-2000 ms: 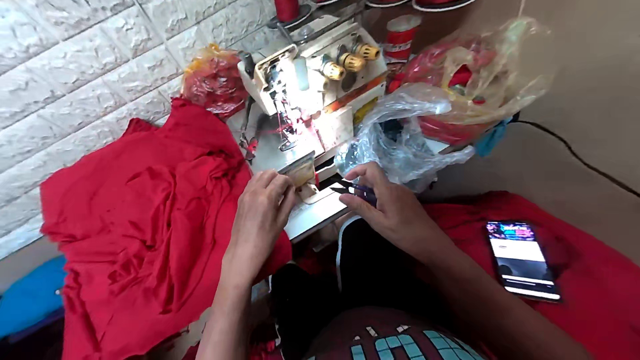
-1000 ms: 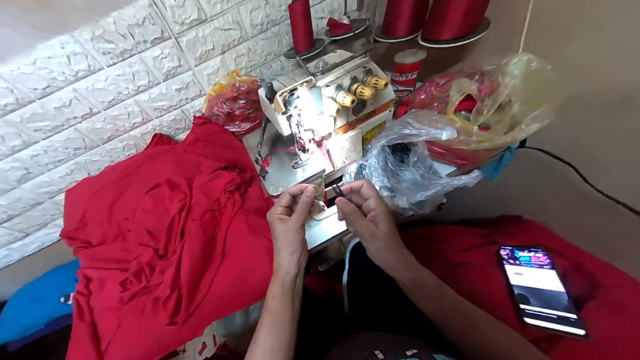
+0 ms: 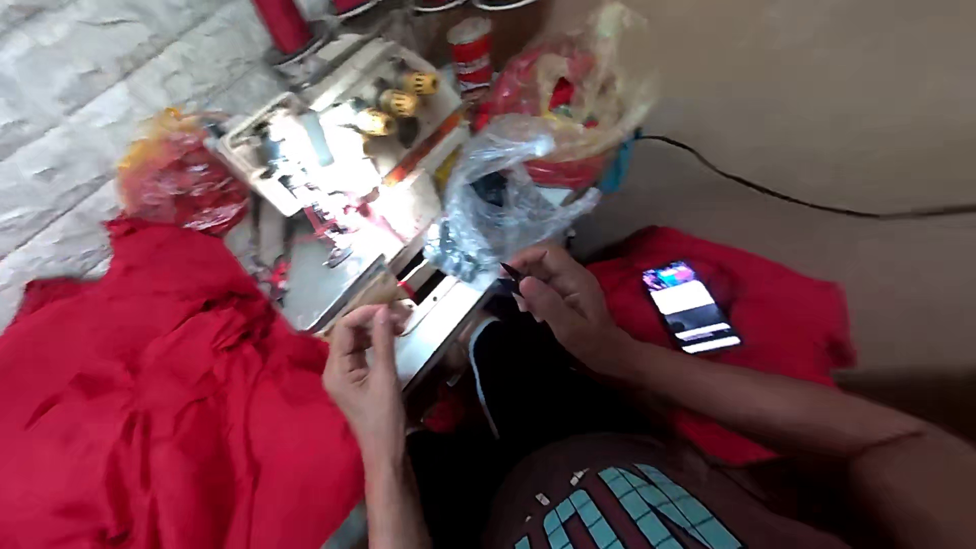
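Note:
My left hand (image 3: pixel 366 358) is at the front edge of a lit overlock sewing machine (image 3: pixel 358 130), its thumb and fingers pinched; whatever is between them is too small to make out. A tan, partly see-through piece (image 3: pixel 374 293) lies just past its fingertips. To the right, my right hand (image 3: pixel 564 305) holds a small dark pointed tool (image 3: pixel 512 273), perhaps thread snips, with the tips pointing up and left. The hands are apart. Red fabric (image 3: pixel 175 396) is heaped left of the machine, beside my left forearm.
A clear plastic bag (image 3: pixel 503 198) sits at the machine's right, near my right hand. Behind it are a bag of red material (image 3: pixel 564 99) and a red can (image 3: pixel 470 57). A lit phone (image 3: pixel 690 306) rests on red cloth (image 3: pixel 785 305). A black cable (image 3: pixel 755 194) runs along the wall.
My hands, close together at the machine's front edge a second ago, are now farther apart. The right hand has moved away to the right with the dark tool. The view has tilted and shifted.

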